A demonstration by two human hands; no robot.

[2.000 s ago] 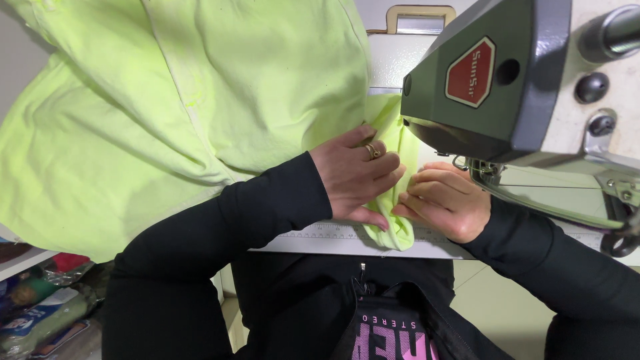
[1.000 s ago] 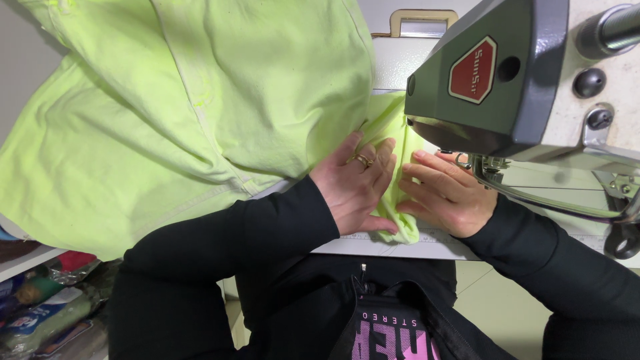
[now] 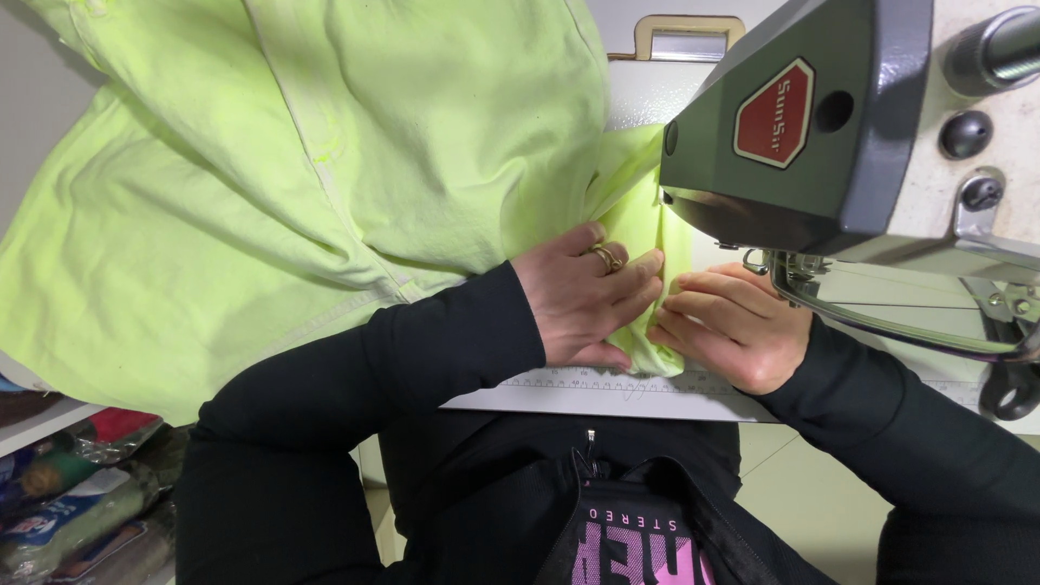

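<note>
A large neon-yellow fabric garment [image 3: 439,146] spreads over the left of the sewing table, and its narrow folded edge runs beside the head of the sewing machine [image 3: 788,138]. On that strip my left hand [image 3: 597,296], with a ring on one finger, lies flat with its fingertips at the fold. From the other side my right hand [image 3: 735,325] pinches the folded edge with its fingertips, just below the machine head. The needle area is hidden behind the machine head.
A printed ruler scale [image 3: 569,380] runs along the table's front edge. Scissors with black handles [image 3: 1011,390] rest at the right. A beige-framed handle [image 3: 691,36] is at the back. Plastic-wrapped items [image 3: 81,496] fill a shelf space at lower left.
Both hands remain at the folded edge, with small shifts of the fingers. The strip's near end looks flatter and less bunched than two seconds ago.
</note>
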